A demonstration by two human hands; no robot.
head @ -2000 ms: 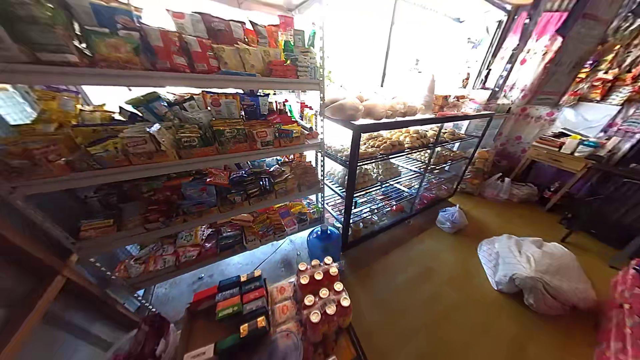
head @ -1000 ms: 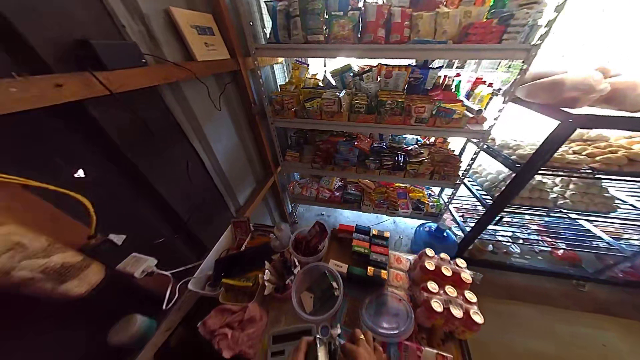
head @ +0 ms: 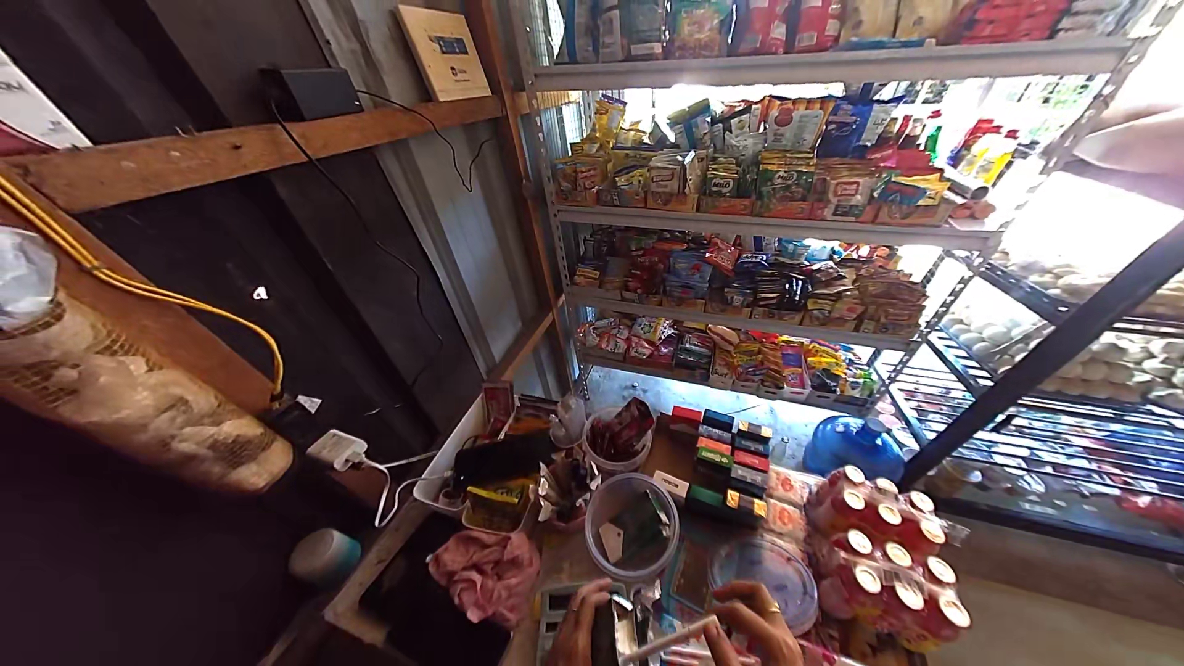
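Observation:
At the bottom edge my left hand (head: 581, 627), partly cut off, grips a small dark pack (head: 606, 636) with silver foil (head: 625, 622) at its opening. Just to its right, my right hand (head: 754, 629) pinches a thin white stick (head: 673, 638) that slants over the foil. A round clear plastic lid or container (head: 763, 578) lies behind my right hand. Beyond my hands stands a clear plastic tub (head: 633, 527) with dark and pale pieces inside. A grey device, perhaps a calculator (head: 553, 606), is partly hidden by my left hand.
Small boxes (head: 731, 453) stand in rows behind the tub. Wrapped red bottles with white caps (head: 888, 555) stand at right, a pink cloth (head: 486, 573) and white charger (head: 338, 450) at left. A blue water jug (head: 853, 447) and metal shelves of packets (head: 740, 217) are behind.
The view has swung left from the shelves and display rack to the tabletop. Both hands, at the lower edge a second ago, now show more fully, with the white stick visible between them.

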